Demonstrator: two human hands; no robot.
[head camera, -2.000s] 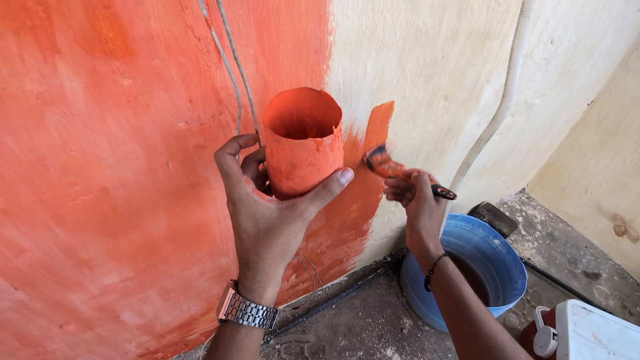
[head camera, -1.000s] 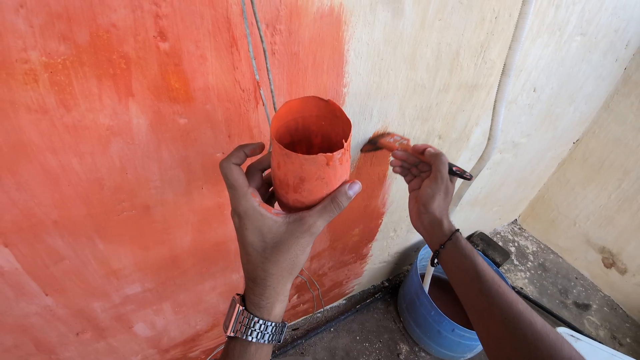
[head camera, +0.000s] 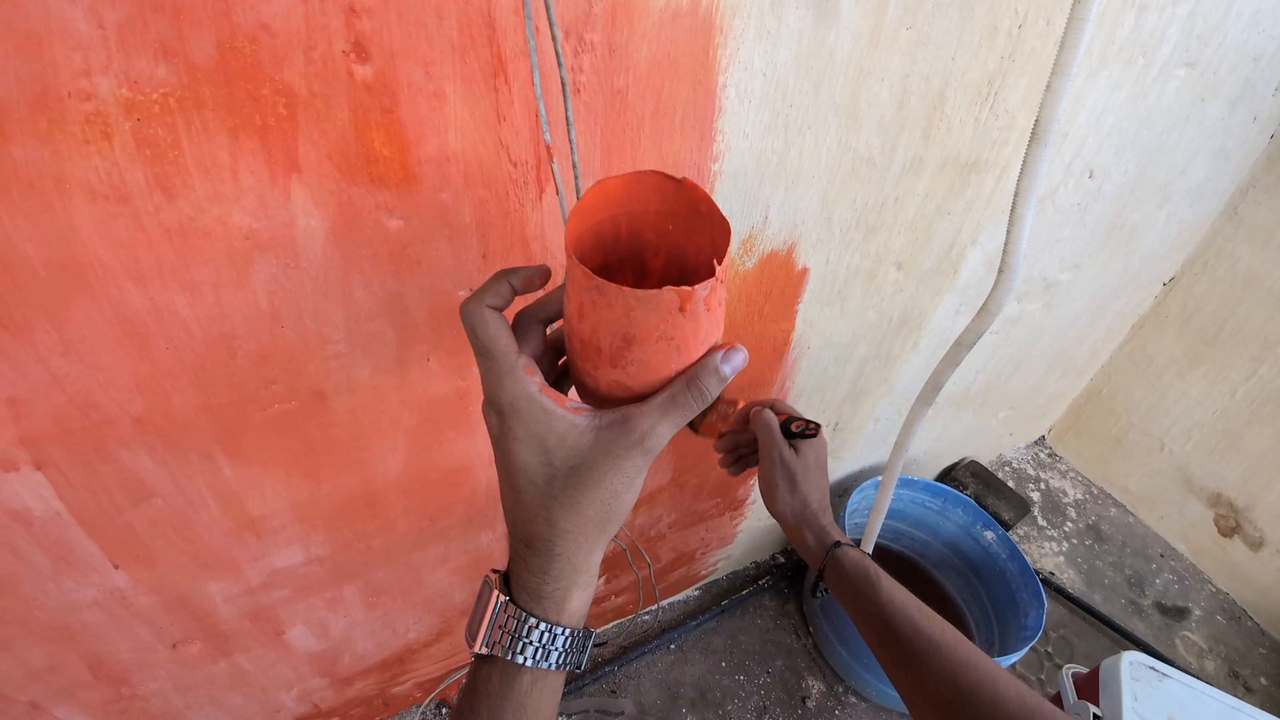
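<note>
My left hand (head camera: 570, 430), with a metal watch on the wrist, grips an orange paint-covered container (head camera: 645, 335) around its lower part. The container is open at the top, with a ragged rim and orange paint inside. To its lower right, my right hand (head camera: 780, 465) is closed on a paintbrush (head camera: 798, 428); the dark handle end points toward the camera. The bristles are partly hidden behind my left thumb and the container, close to the painted wall (head camera: 765, 310). Whether they touch the wall I cannot tell.
Cream unpainted wall (head camera: 880, 180) lies right of the orange. A blue tub (head camera: 990, 560) with brownish liquid stands on the concrete floor (head camera: 720, 660), below a pale flexible conduit (head camera: 1000, 270). Thin cables (head camera: 560, 100) hang behind the container. A red-and-white cooler (head camera: 1150, 690) is at bottom right.
My right hand has moved the brush down and left, from the edge of the orange patch to behind the container's lower right side. My left hand still holds the container.
</note>
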